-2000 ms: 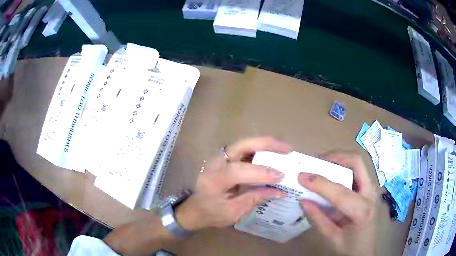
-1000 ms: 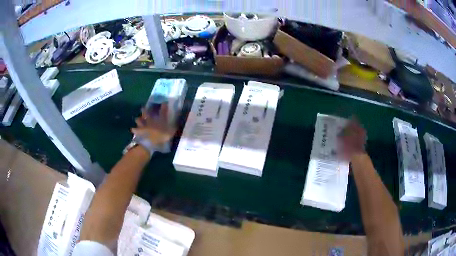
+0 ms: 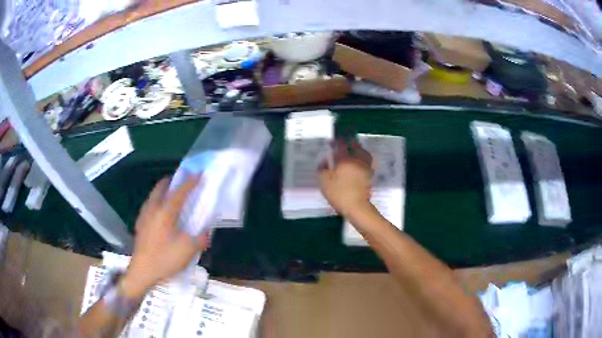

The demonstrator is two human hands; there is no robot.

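Observation:
My left hand holds a blurred, translucent white tray with a light-blue part in it, tilted above the belt. A white carton shows partly behind the tray. My right hand is blurred over two white cartons; one is a carton to its left, the other a carton under and right of it. Whether its fingers grip a carton cannot be told. Both cartons lie on the dark-green belt.
Two slim cartons lie on the belt at right. Open cartons lie on the brown table at lower left. Blue packets are at lower right. A white metal post rises at left; a cluttered parts shelf stands behind.
My left hand has lifted the tray with the blue part off the belt. My right hand has moved left, from the carton at right to the middle cartons. The view has shifted.

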